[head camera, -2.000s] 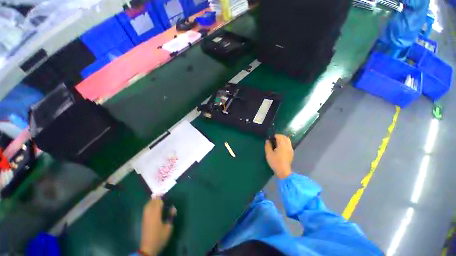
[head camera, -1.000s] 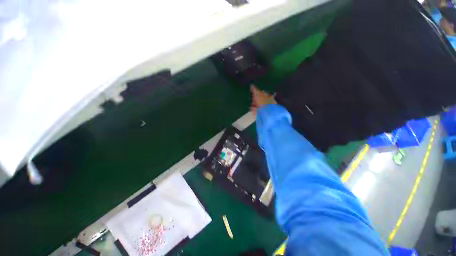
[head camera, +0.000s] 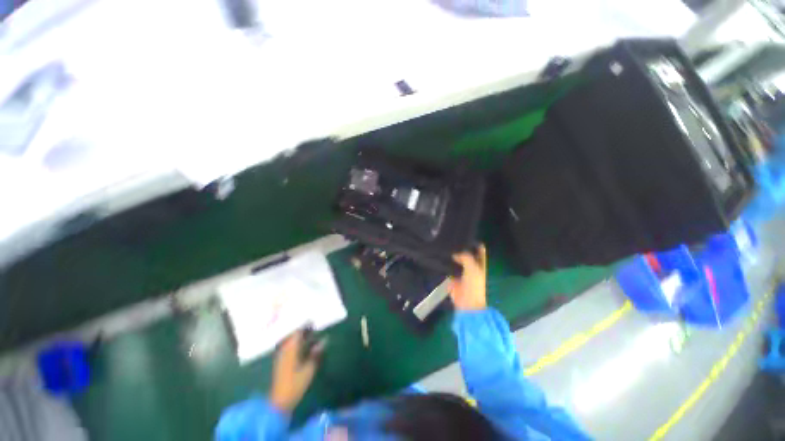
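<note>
My right hand (head camera: 469, 280) grips the near right corner of a black tray (head camera: 469, 211) that holds an open tablet unit (head camera: 413, 200) with a white label. The tray partly covers another open tablet body (head camera: 400, 277) with a pale strip, lying on the green bench. My left hand (head camera: 294, 369) is near the lower edge of a white paper (head camera: 284, 301) with faint red specks. A small dark thing shows at its fingertips; blur hides whether it is held. A short pale stick (head camera: 364, 331) lies between the hands.
A tall stack of black trays (head camera: 602, 172) stands right of the held tray. A white shelf (head camera: 258, 95) overhangs the bench's back. A small blue box (head camera: 64, 366) is at left. Blue bins (head camera: 689, 276) stand beyond the bench at right.
My right hand has come back toward me, and the black tray with the open unit has moved from the back of the bench to above the other tablet body. My left hand has come into view.
</note>
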